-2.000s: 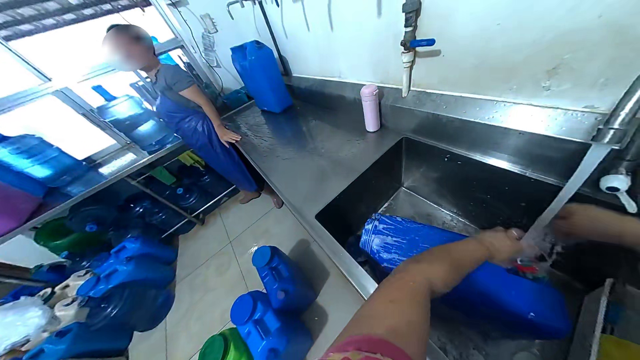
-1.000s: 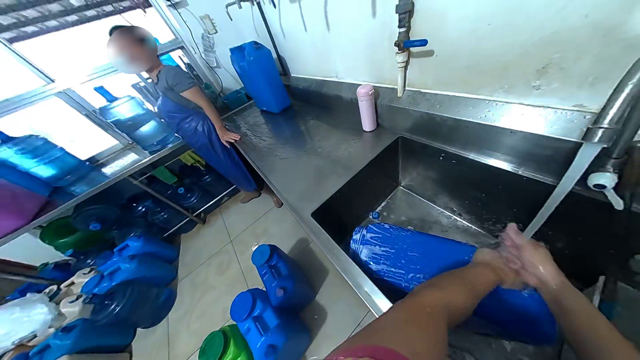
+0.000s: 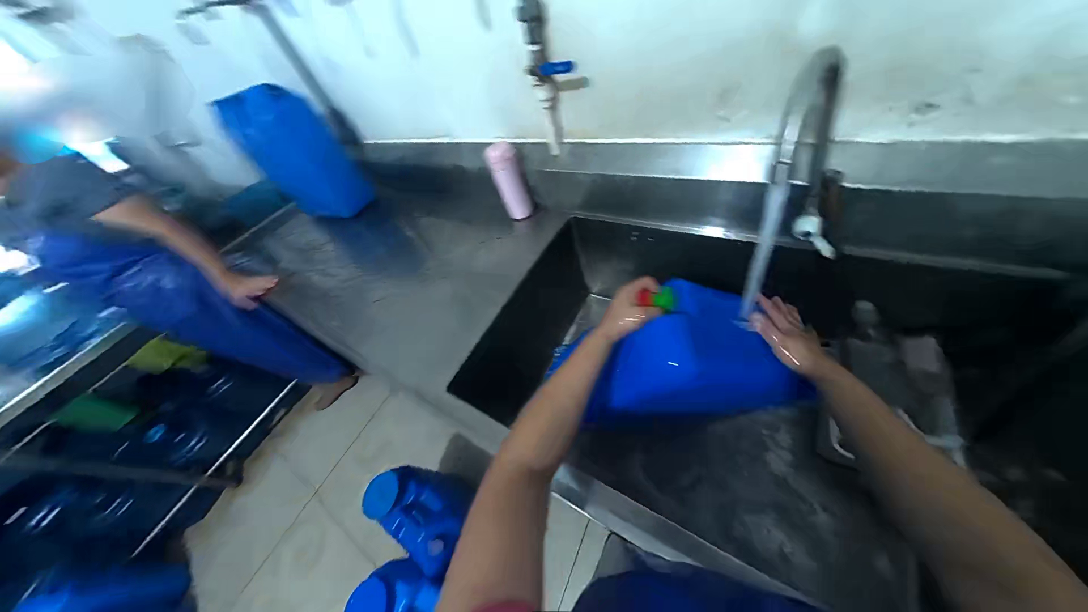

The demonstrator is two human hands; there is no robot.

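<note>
A blue plastic jerrycan (image 3: pixel 688 365) lies tilted in the steel sink (image 3: pixel 527 340), its near part by the sink's front. My left hand (image 3: pixel 631 310) grips it at the top, beside a small red and green piece (image 3: pixel 657 298) that may be its spigot or cap. My right hand (image 3: pixel 786 336) rests on the can's right side with fingers spread. Water runs from the curved faucet (image 3: pixel 790 127) onto the can close to my right fingertips.
A pink bottle (image 3: pixel 510 180) and another blue jerrycan (image 3: pixel 293 153) stand on the steel counter (image 3: pixel 408 280). At the left a person in a blue apron rests a hand (image 3: pixel 248 289) on its edge. Blue containers (image 3: pixel 421 518) stand on the tiled floor. A wall valve (image 3: pixel 552 68) hangs behind.
My hands, together a second ago, are now apart on the two sides of the jerrycan. The can has turned in the sink, and the view has shifted.
</note>
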